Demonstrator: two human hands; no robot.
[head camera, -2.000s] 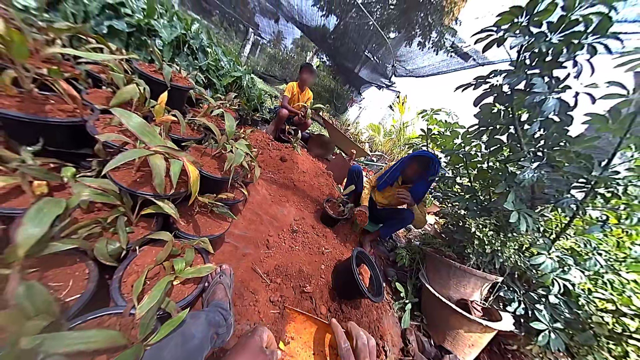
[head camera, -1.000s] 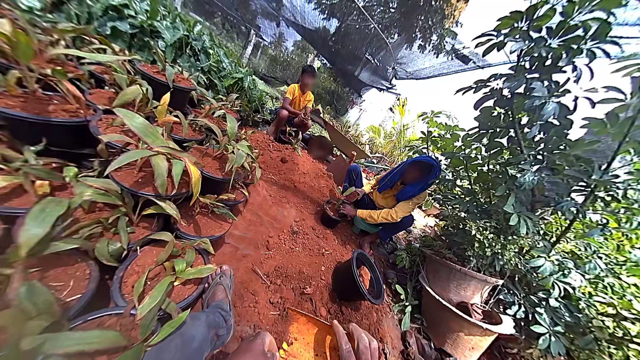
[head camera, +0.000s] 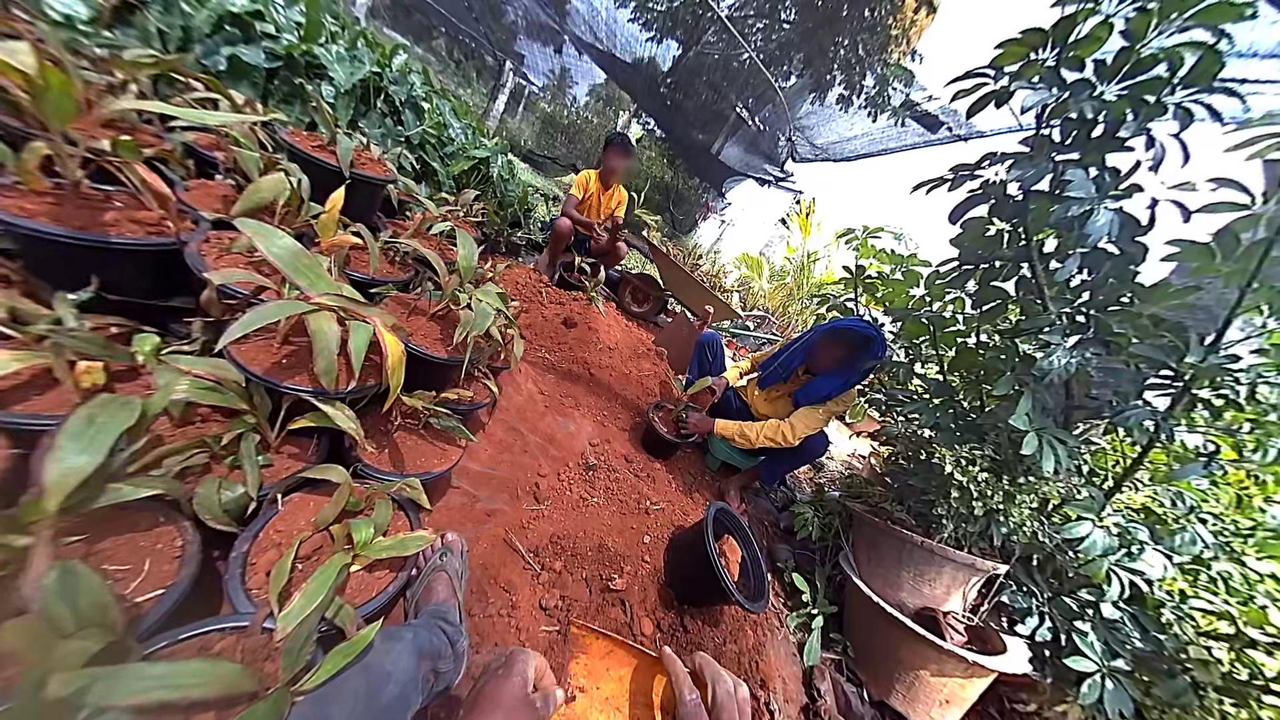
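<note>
At the bottom edge, my left hand (head camera: 515, 685) is curled just left of an orange sheet-like scoop (head camera: 610, 675); whether it grips the scoop cannot be told. The fingers of my right hand (head camera: 706, 688) bend over the scoop's right edge. Red soil (head camera: 575, 500) lies around the scoop's front. Up and to the right of my hands, a black plastic pot (head camera: 700, 565) leans on its side with some soil inside.
Potted plants (head camera: 320, 550) crowd the left, beside my sandalled foot (head camera: 440, 590). Ahead, a person in a blue head cloth (head camera: 790, 400) handles a potted plant (head camera: 665, 430); another in yellow (head camera: 597, 200) squats behind. Large pale pots (head camera: 900, 620) and shrubs stand right.
The person in the blue head cloth has lowered a hand from near the face and now has both hands at the small pot. My hands have barely moved.
</note>
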